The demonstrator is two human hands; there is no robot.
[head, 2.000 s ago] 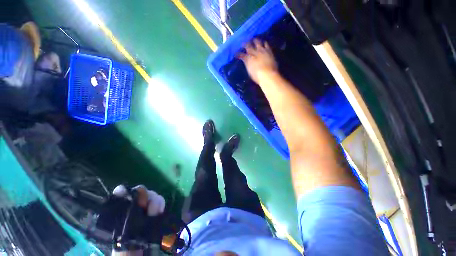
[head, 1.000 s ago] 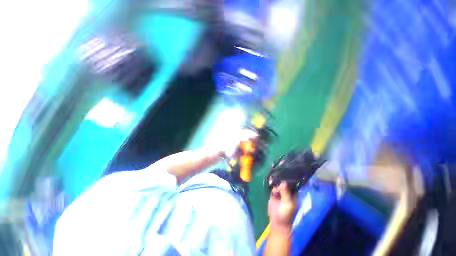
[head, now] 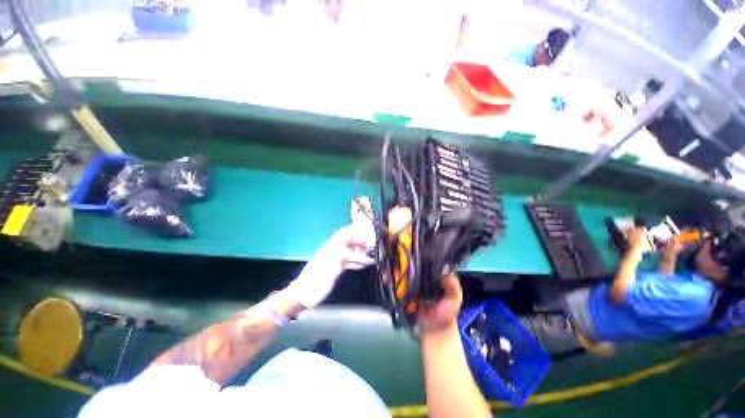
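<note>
My left hand (head: 323,273) wears a white glove and is raised at the left side of a tangled black corded bundle (head: 396,245) with orange bits. Its fingers are at the bundle's edge. My right hand (head: 442,307) is bare and holds the bundle from below on its right side. The bundle is in front of stacked slotted product trays (head: 466,184) on the green bench. The trays hold dark stick-shaped workpieces. The bundle hides the lower left part of the trays.
A blue bin (head: 90,184), bags of black parts (head: 155,208) and a fixture with a yellow block (head: 18,220) are at left. Another tray (head: 564,237) and a person (head: 653,298) are at right. A blue crate (head: 504,351) and stool (head: 51,335) stand below.
The view has turned from the floor and crates to the bench. My right hand has left the large blue crate and come up with dark corded parts. Both hands are now together at the bundle.
</note>
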